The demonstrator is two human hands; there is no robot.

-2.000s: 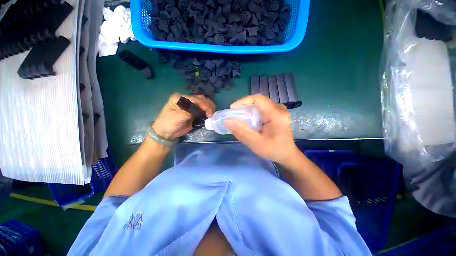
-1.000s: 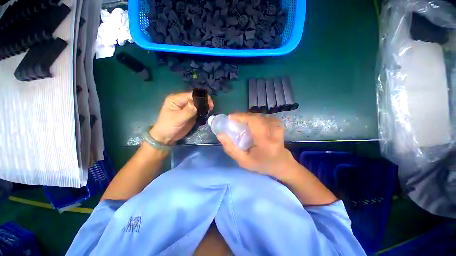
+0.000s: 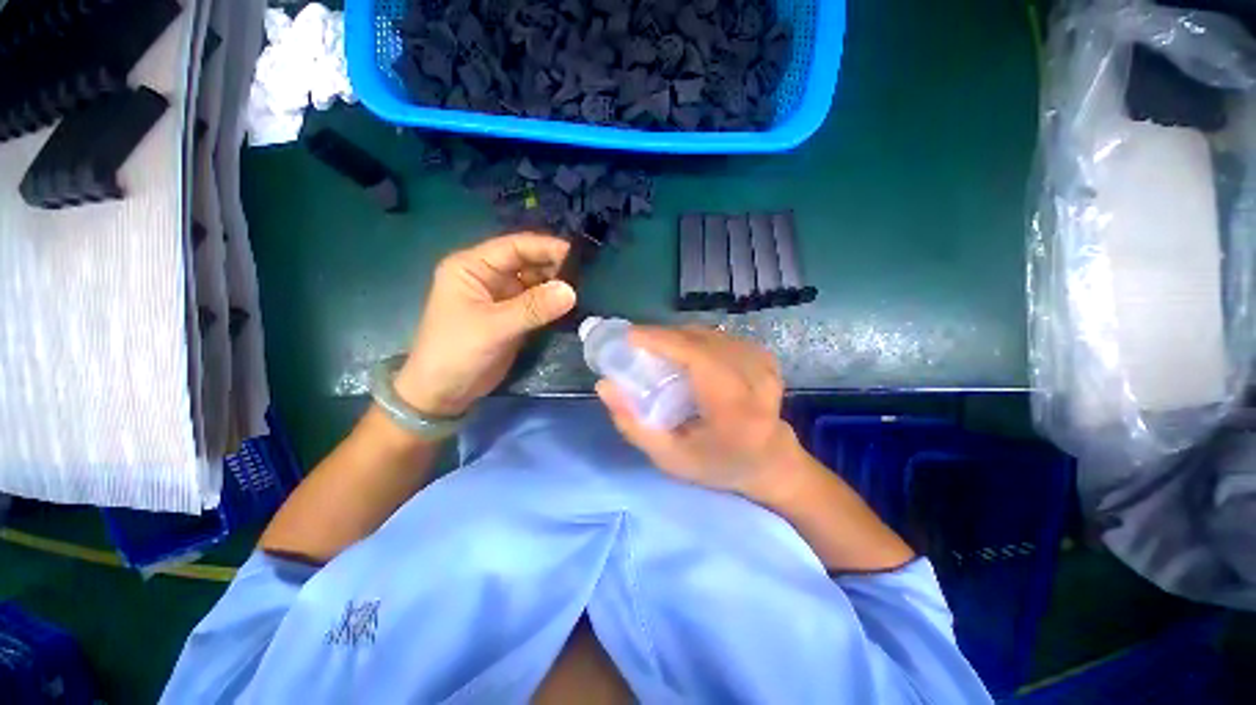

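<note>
My left hand (image 3: 475, 324) pinches a black housing (image 3: 585, 259) at its fingertips, just below the heap of small black inserts (image 3: 579, 190). The housing shows narrow and dark, and part of it is hidden by the fingers. My right hand (image 3: 730, 413) is closed round a translucent white glue bottle (image 3: 645, 383), its tip end pointing up and left near the housing. I cannot tell whether the tip touches it. Several black housings (image 3: 738, 259) lie side by side on the green bench, right of my hands.
A light-blue basket (image 3: 592, 137) full of inserts stands at the back. One dark housing (image 3: 356, 168) lies left of the heap, by a white cloth (image 3: 298, 69). Ribbed white sheets (image 3: 117, 317) are at left, a clear plastic bag (image 3: 1054, 276) at right. Blue crates (image 3: 985, 537) are below the bench edge.
The left hand has turned, and the housing it holds has gone from broad side showing to narrow. The bottle was level at the housing; it now tilts and sits lower, slightly away.
</note>
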